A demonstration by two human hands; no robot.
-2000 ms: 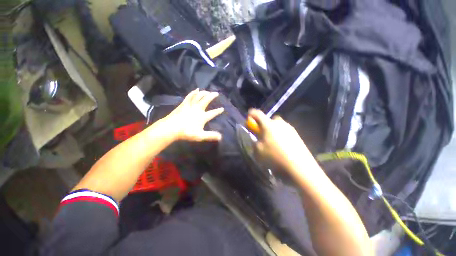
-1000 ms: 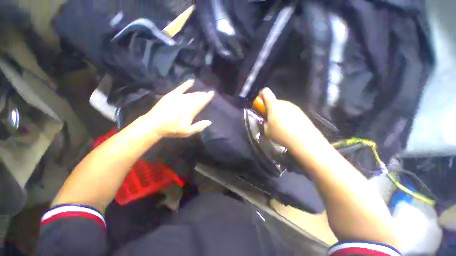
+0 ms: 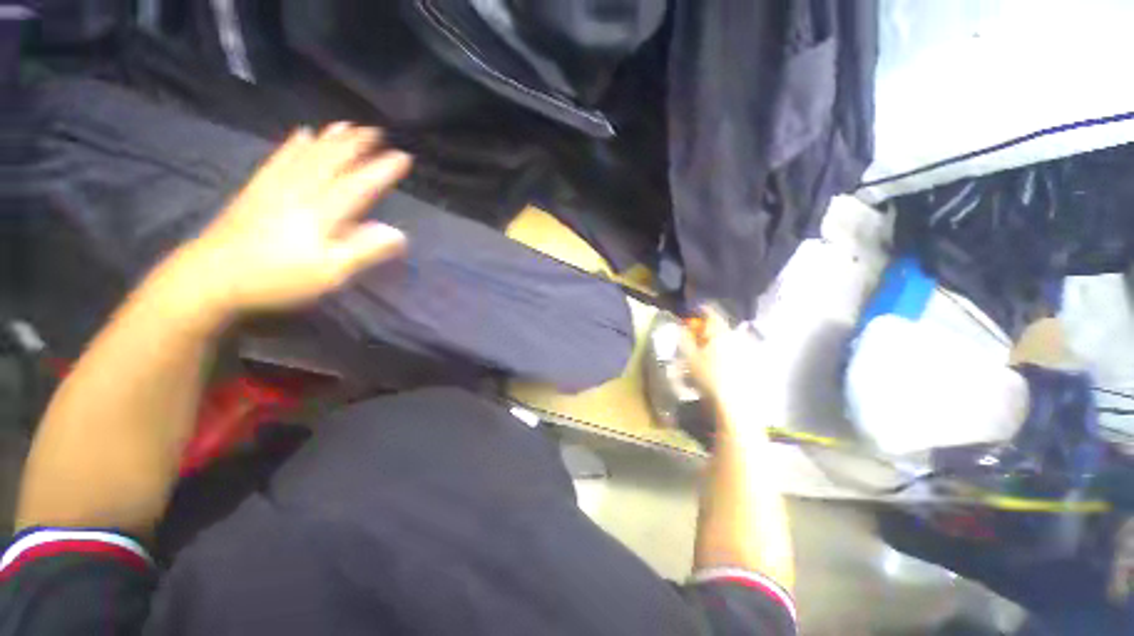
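Note:
My left hand (image 3: 305,224) lies with fingers apart over the dark garment (image 3: 435,280) on the narrow padded board, left of centre. My right hand (image 3: 721,360) is around the orange handle of the steam iron (image 3: 669,373). The iron stands at the right end of the board, past its rounded tip, on a tan surface (image 3: 578,404). The cloth on the board looks smooth, with a faint long seam line. The hands are somewhat blurred.
Dark garments (image 3: 771,137) with pale stripes are heaped behind the board. A yellow hose (image 3: 808,437) runs right from the iron. A white-and-blue container (image 3: 926,373) stands at the right. A red basket (image 3: 236,416) shows below the board at the left.
The view has swung right. The iron has moved off the cloth to the tan surface past the board's right end. My left hand is still spread over the cloth.

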